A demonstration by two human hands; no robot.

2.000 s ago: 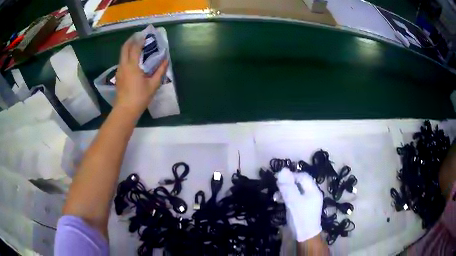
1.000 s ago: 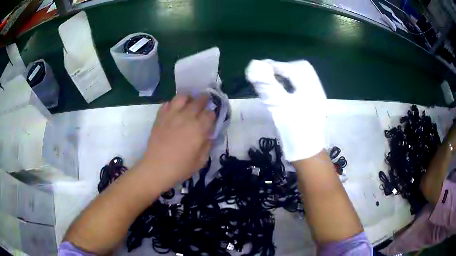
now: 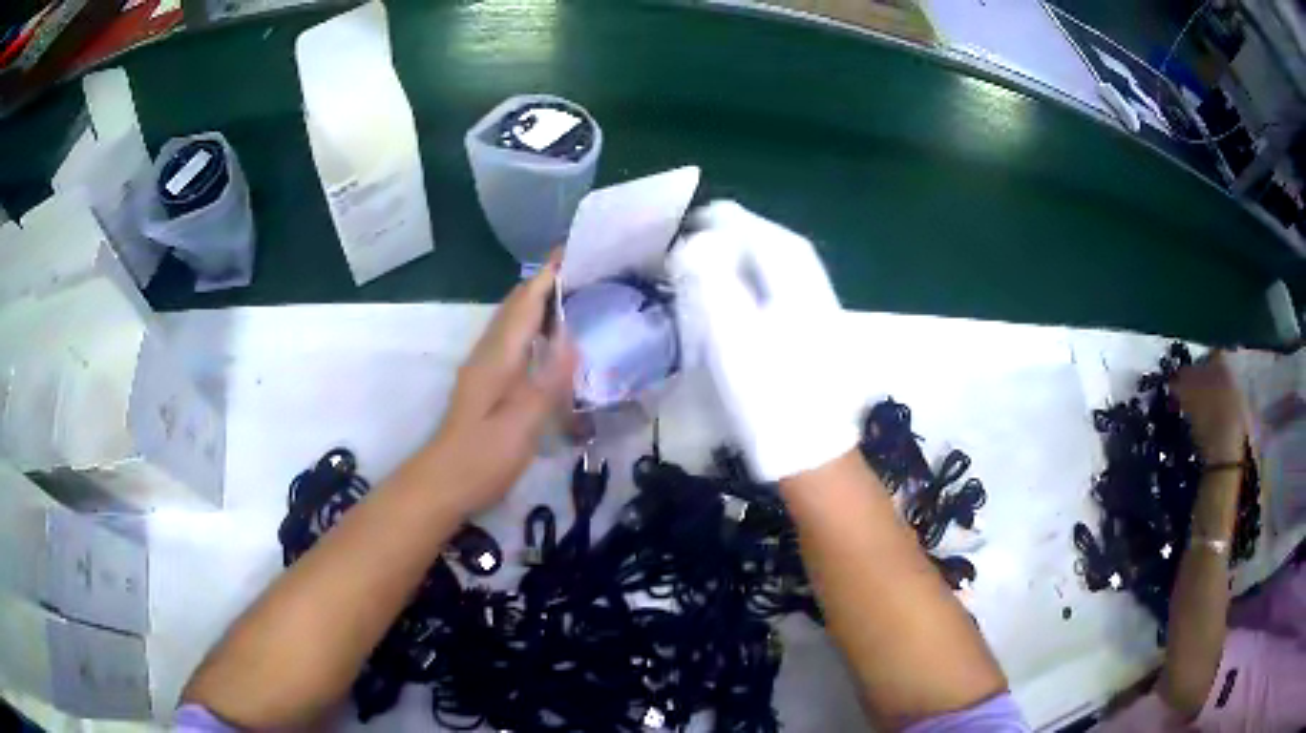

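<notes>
My bare left hand (image 3: 509,380) holds an open white box (image 3: 630,229) from its left side, flap standing up. The opening faces me and shows cloudy plastic with something dark at its rim. My right hand (image 3: 752,322), in a white glove and slightly blurred, is at the right edge of the box opening; its fingertips are partly hidden, so whether it grips a cable cannot be told. A heap of black USB cables (image 3: 616,602) lies on the white table below my hands.
Bagged devices stand on the green belt (image 3: 917,186), one behind the box (image 3: 537,179) and one at left (image 3: 201,208). An open white box (image 3: 365,158) stands between them. More white boxes (image 3: 86,387) are at left. Another person's arm (image 3: 1210,501) reaches over cables at right.
The box stays in my left hand and its opening is now more visible. My gloved hand has moved left and down to the box. The other person's hand has moved up onto the right cable heap.
</notes>
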